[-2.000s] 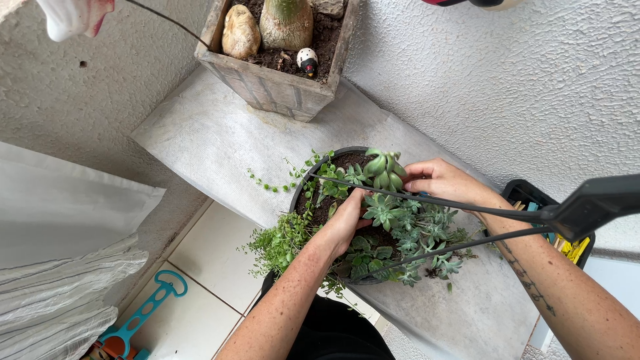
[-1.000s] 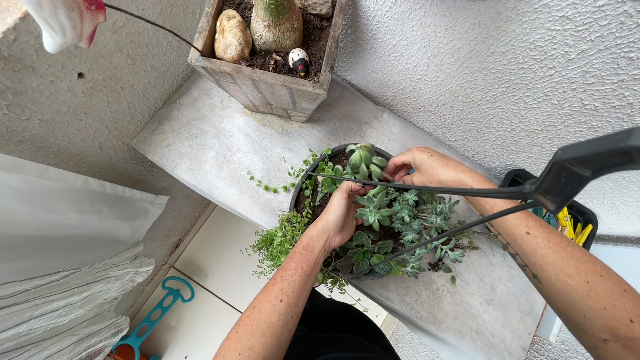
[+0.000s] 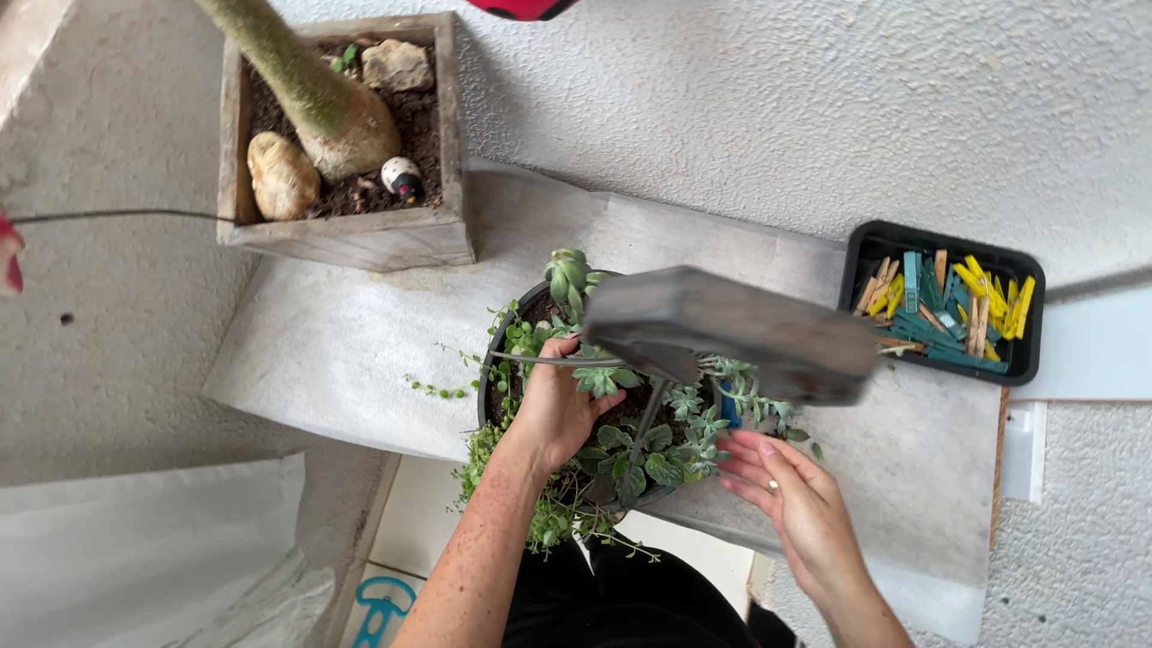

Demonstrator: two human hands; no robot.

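A round dark plastic hanging pot (image 3: 484,396) full of succulents stands on a cloth-covered ledge. My left hand (image 3: 560,405) is in among the plants, its fingers around the stem area of a pale green rosette succulent (image 3: 598,380); its exact grip is partly hidden. My right hand (image 3: 783,486) is at the pot's right side, fingers apart, the tips beside trailing grey-green succulent stems (image 3: 706,441). The pot's dark hanger (image 3: 738,333) crosses above the plants, blurred, and hides part of them. A plump green succulent (image 3: 567,277) rises at the far rim. Dark leafy plants (image 3: 630,468) grow near my body.
A square wooden planter (image 3: 360,243) with a thick trunk, stones and a spotted ornament stands at the back left. A black tray (image 3: 1026,373) of clothespins sits at the right, near the textured wall (image 3: 720,108). A turquoise plastic handle (image 3: 382,598) lies low at the left.
My right hand has moved from the plump succulent at the far side to the pot's right side, its fingers now spread. My left hand remains among the plants. The hanger has shifted over the pot.
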